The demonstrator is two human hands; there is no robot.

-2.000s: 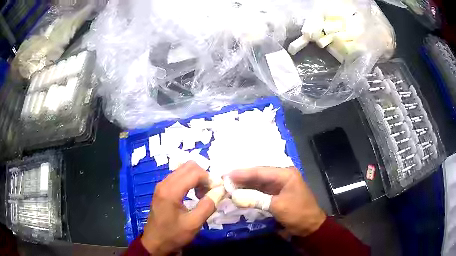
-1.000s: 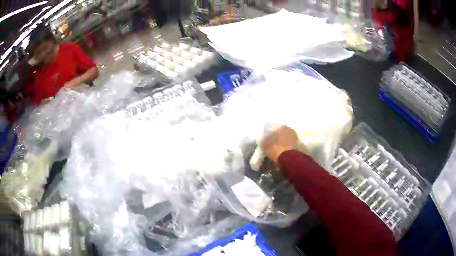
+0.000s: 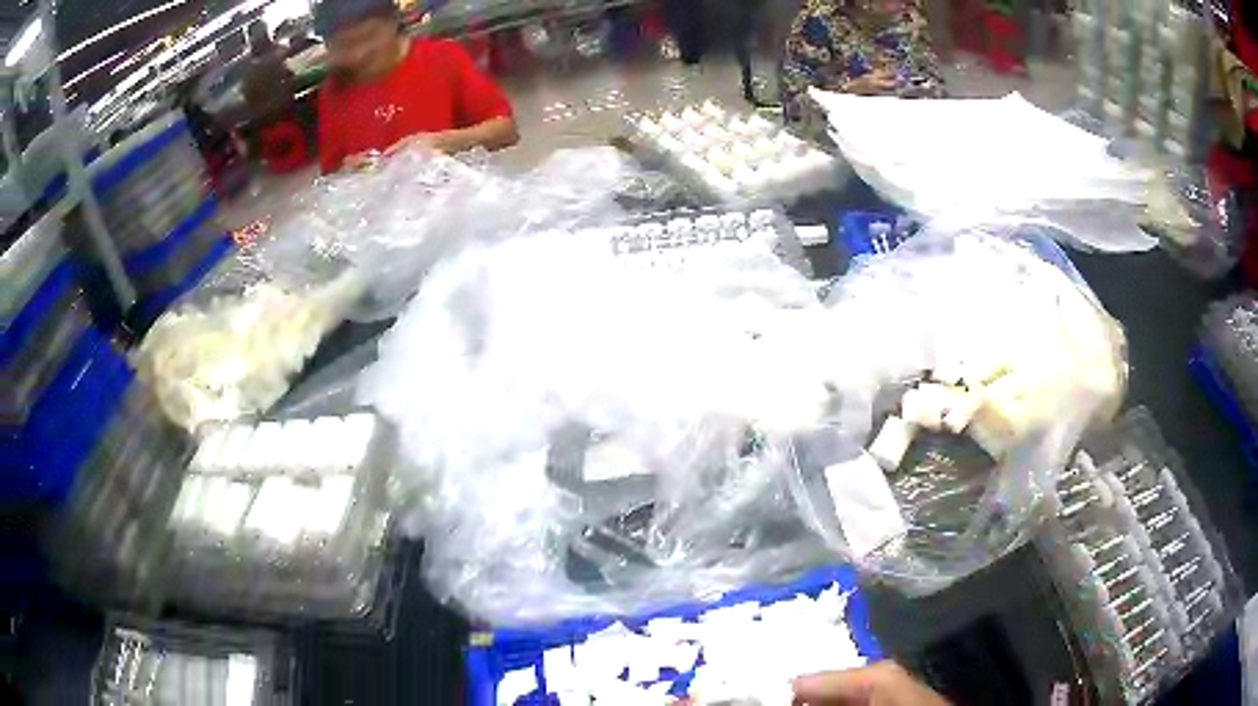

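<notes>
The blue plastic tray (image 3: pixel 486 659) lies at the bottom centre, cut off by the frame edge. It holds loose small flat white pieces (image 3: pixel 717 643). My right hand (image 3: pixel 872 686) is at the tray's right side, mostly cut off by the bottom edge; whether it holds anything cannot be told. My left hand is not clearly in view. An open clear bag (image 3: pixel 952 545) with cream foam plugs (image 3: pixel 935 408) lies behind the tray to the right, a white card (image 3: pixel 865 505) on it.
Crumpled clear bags (image 3: pixel 607 359) cover the middle. A blister tray of white cylinders (image 3: pixel 276 503) stands left, one of slim parts (image 3: pixel 1138 566) right. White sheets (image 3: pixel 980 152) lie at the back. A person in red (image 3: pixel 414 97) sits at back left; another person (image 3: pixel 858 48) is further right.
My right hand has left the foam plug bag and come back to the blue tray. The view has swung, and things sit further right and lower than two seconds ago.
</notes>
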